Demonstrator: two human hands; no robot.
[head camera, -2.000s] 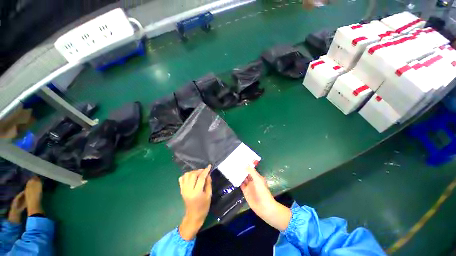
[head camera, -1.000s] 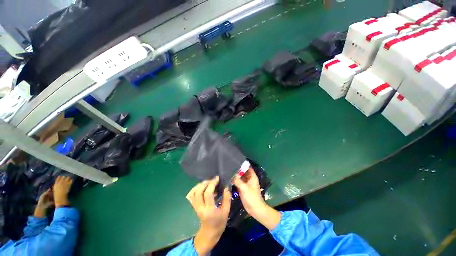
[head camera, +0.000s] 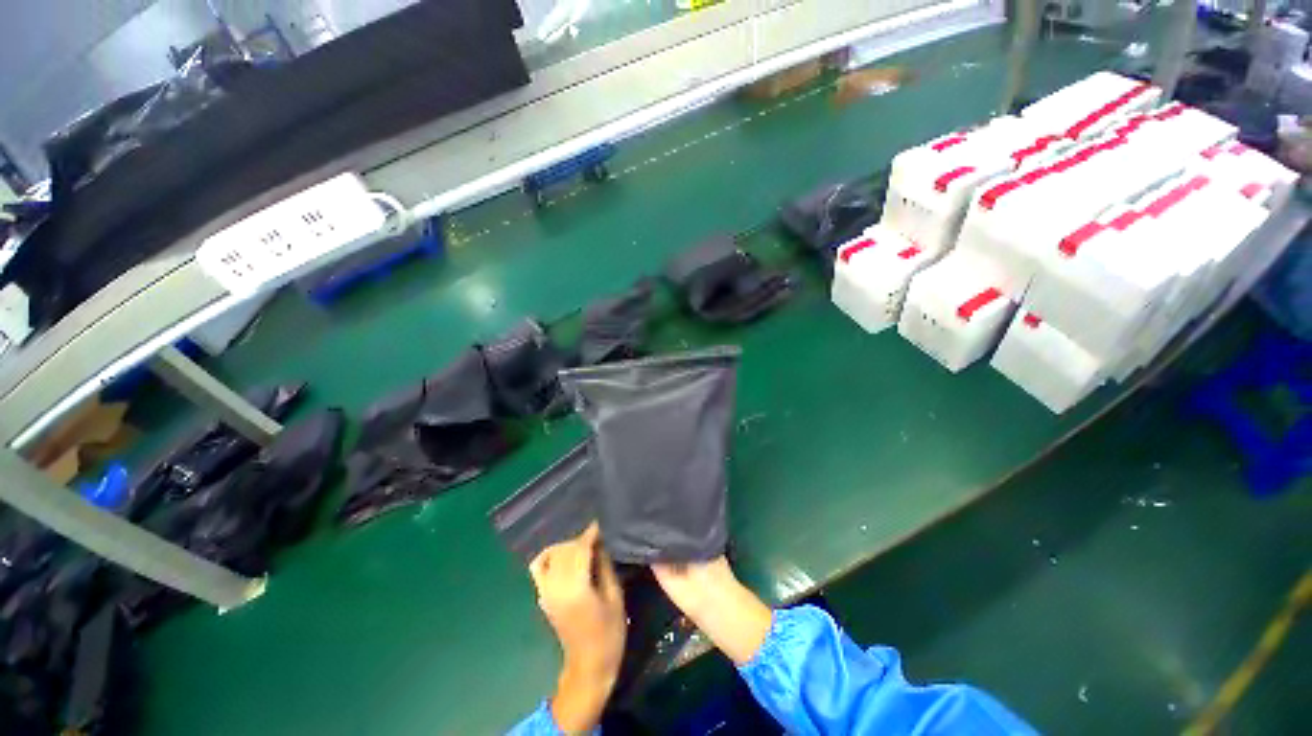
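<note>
A black plastic bag (head camera: 662, 460) stands raised in front of me with its flat face toward me. No white box shows; whatever is inside the bag is hidden. My right hand (head camera: 702, 587) holds the bag at its lower edge, with the fingers partly behind it. My left hand (head camera: 579, 597) is at the bag's lower left corner, over another flat black bag (head camera: 554, 503) lying on the green bench. Whether its fingers grip either bag is unclear.
Packed black bags (head camera: 727, 276) lie in a row across the green bench (head camera: 863, 460). White boxes (head camera: 957, 305) with red stripes are piled at right. A pale shelf with a white power strip (head camera: 295, 230) and its posts (head camera: 137, 539) stand at left. A blue stool (head camera: 1259, 410) is beyond the bench edge.
The white box has gone out of sight. The bag has been lifted and turned upright in my right hand. The other worker's hands have left the view at left.
</note>
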